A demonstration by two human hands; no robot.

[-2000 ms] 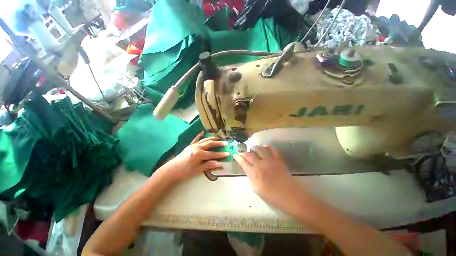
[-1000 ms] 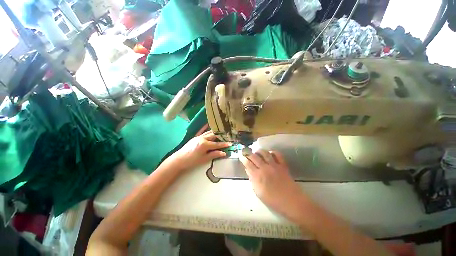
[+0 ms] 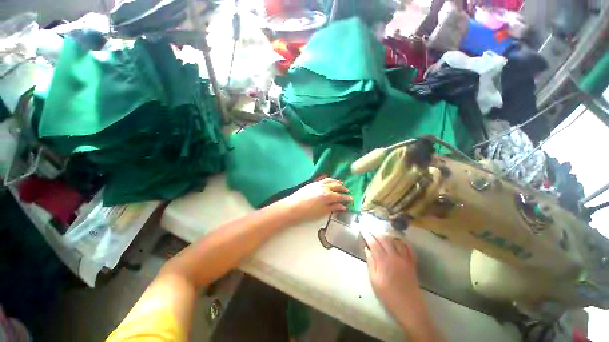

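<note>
The cream sewing machine head (image 3: 467, 210) stands right of centre, its lit needle area at its lower left end. A green cloth piece (image 3: 352, 175) lies at and behind the needle area. My left hand (image 3: 327, 195) rests on the green cloth just left of the needle, fingers together; whether it grips the cloth is unclear. My right hand (image 3: 390, 257) lies on the metal bed just in front of the needle, fingers bent; what is under its fingertips is hidden by glare. Flat green cut pieces (image 3: 267, 160) lie on the table left of my left hand.
A large ruffled green heap (image 3: 133, 123) stands at the left. A layered green stack (image 3: 334, 80) is behind the machine. The white table's (image 3: 287, 257) front edge runs diagonally. A grey-white tangle (image 3: 511, 153) lies behind the machine head.
The view has swung left and tilted, so the machine now sits lower right. My hands remain by the needle; my left hand lies slightly farther from my right hand, and little cloth shows between them.
</note>
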